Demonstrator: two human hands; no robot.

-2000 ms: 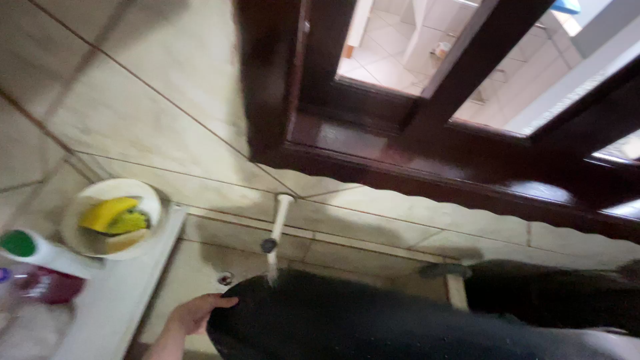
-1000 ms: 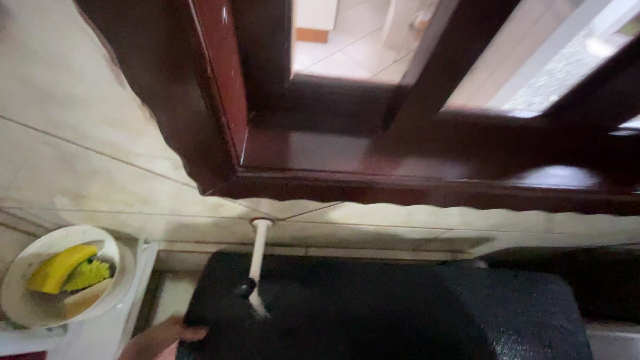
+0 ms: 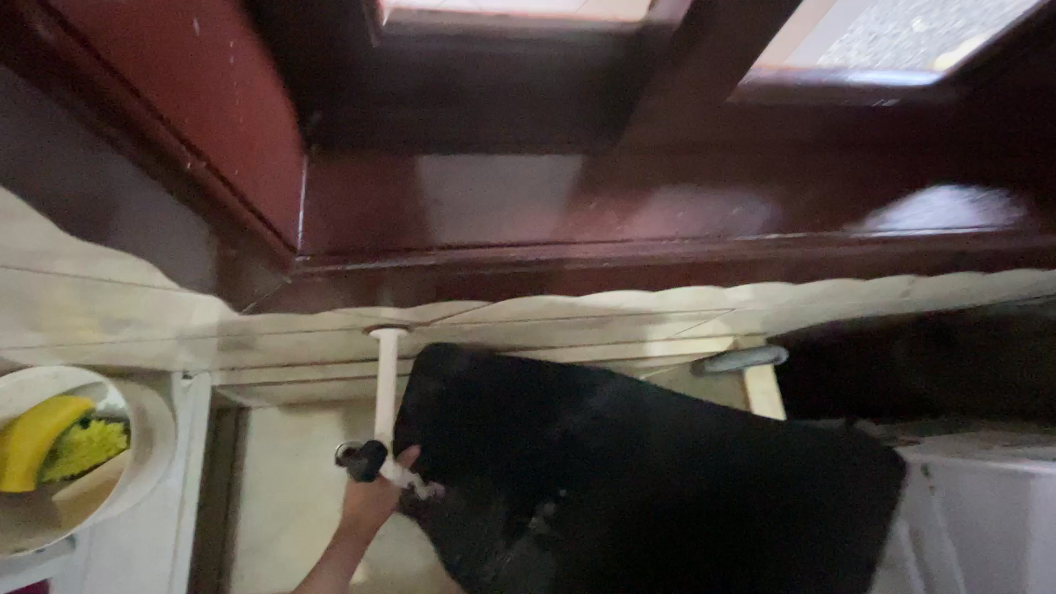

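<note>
My left hand (image 3: 373, 497) grips the left edge of a large black mat or panel (image 3: 635, 470) with rounded corners, whose exact kind I cannot tell. A white wall faucet (image 3: 386, 379) with a black handle (image 3: 367, 460) reaches out over that edge, and water runs from its spout onto the black surface. Part of my hand is hidden behind the spout and handle. The black piece lies tilted over a pale basin (image 3: 289, 487). My right hand is not in view.
At the left, a white bowl (image 3: 153, 470) holds a yellow sponge (image 3: 41, 437) and a yellow-green scrubber (image 3: 87, 450). A dark red wooden window frame (image 3: 511, 206) juts above the faucet. A grey rounded bar (image 3: 740, 360) lies at the basin's back right.
The black piece has shifted right relative to the faucet and now slants down to the right. My left hand has moved from left of the faucet to just beneath its handle. The view has moved closer.
</note>
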